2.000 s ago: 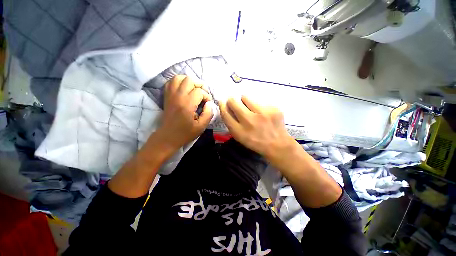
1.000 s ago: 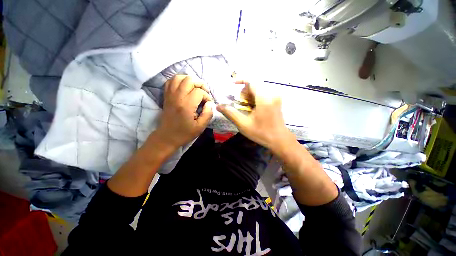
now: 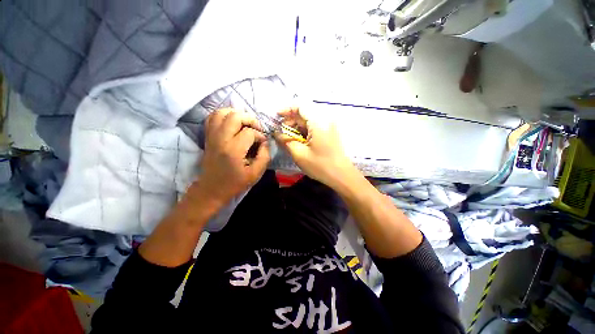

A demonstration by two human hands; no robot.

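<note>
The quilted garment (image 3: 130, 160), white with a grey part at its top left, lies over the left of the table and hangs over the front edge. My left hand (image 3: 235, 147) pinches the garment near its seam edge; the exact hold is hidden by the fingers. My right hand (image 3: 313, 147) is shut on the thread snips (image 3: 293, 134), whose yellow handle shows between the fingers. The snips' tips are at the fabric, just right of my left fingertips.
The white sewing machine head (image 3: 450, 23) with its presser foot (image 3: 403, 59) is at the upper right. A brown-handled tool (image 3: 470, 70) lies behind it. A pale garment bundle (image 3: 483, 222) is below the table at right, near a yellow crate (image 3: 577, 169).
My right hand, earlier at the fabric and then slightly away with the snips showing, has moved left to the fabric with the snips. The view has shifted slightly.
</note>
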